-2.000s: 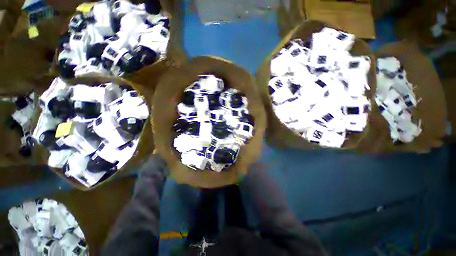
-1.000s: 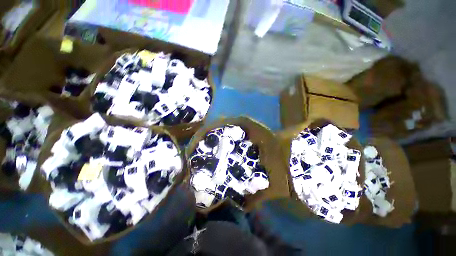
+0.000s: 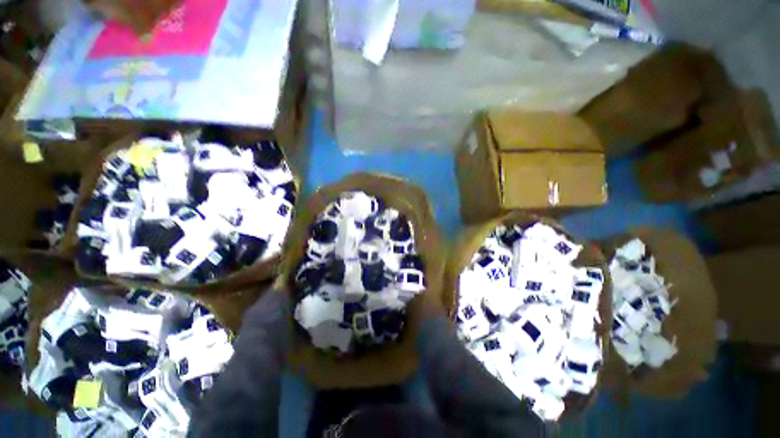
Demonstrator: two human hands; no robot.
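A brown open carton with a rounded mouth stands in front of me, heaped with small white and black packed products. My grey sleeves reach down on both sides of it. My left hand is at its left side and my right hand at its right side, holding the carton between them. Both hands are small and blurred against the brown cardboard, and the separate fingers do not show.
Filled open cartons stand close on the left and right. A closed brown box stands behind right. A white-blue printed sheet lies behind left. A wrapped load stands at the back, with crumpled cardboard to its right.
The view has tilted up since the oldest frame, bringing in the printed sheet, wrapped load and closed box. My sleeves, hardly visible a second ago, show clearly again beside the middle carton.
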